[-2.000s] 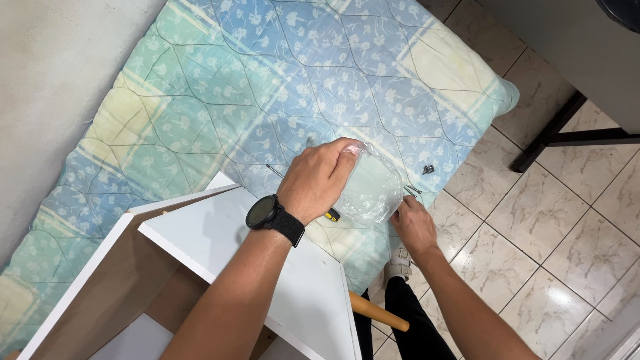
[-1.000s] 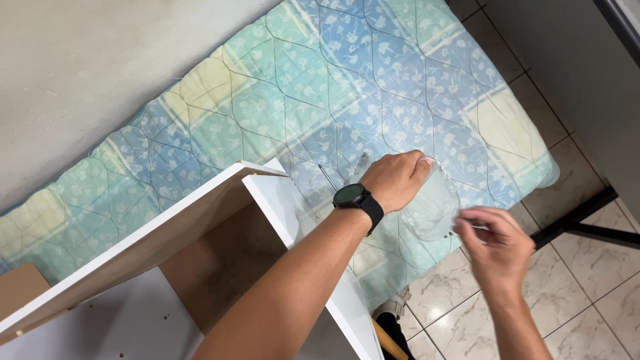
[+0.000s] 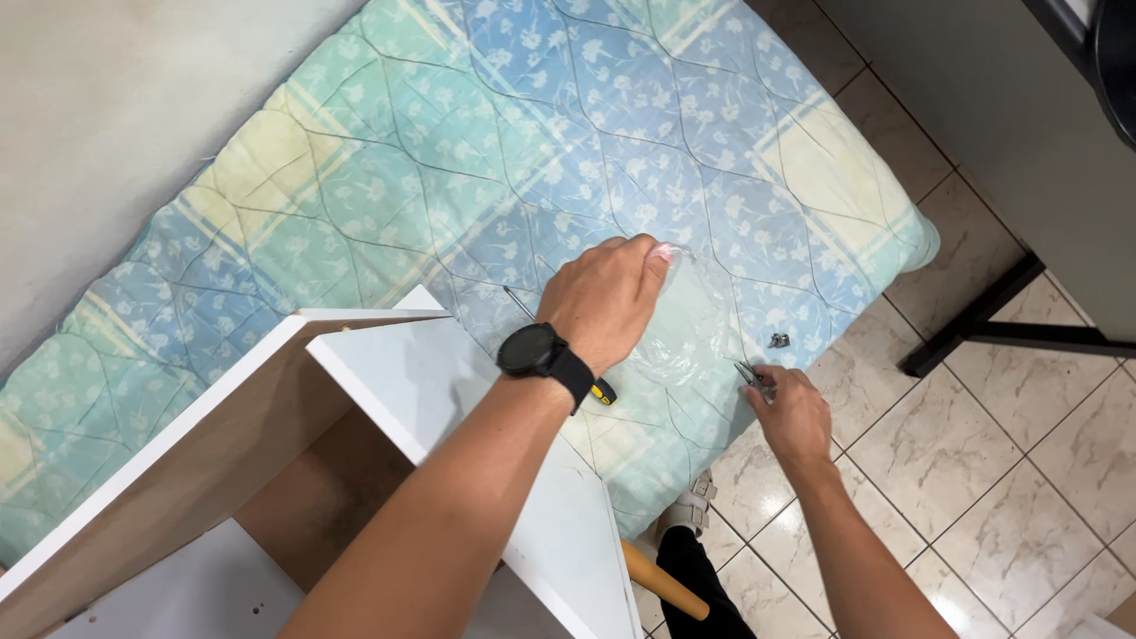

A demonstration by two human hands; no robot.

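My left hand (image 3: 608,297), with a black watch on its wrist, pinches the top edge of a clear plastic bag (image 3: 688,324) over the quilt. Between the fingertips of my right hand (image 3: 790,408) are small metal pieces (image 3: 750,374), perhaps screws, just right of the bag. Other small dark metal parts (image 3: 779,340) lie on the quilt above that hand. A screwdriver lies partly hidden under my left hand and wrist; its black and yellow handle (image 3: 604,391) shows below and its shaft (image 3: 518,302) at the left.
A floral quilt (image 3: 426,160) covers the bed. White cabinet panels (image 3: 532,497) with a wooden leg (image 3: 666,581) stand at the lower left. My shod foot (image 3: 688,510) is on the tiled floor (image 3: 932,444). A black metal leg (image 3: 967,328) stands at the right, a wall at the upper left.
My right hand, apart from the bag's right side one second ago, is now lower beside the bed edge with metal pieces at its fingertips. My left hand keeps hold of the bag. The view has shifted.
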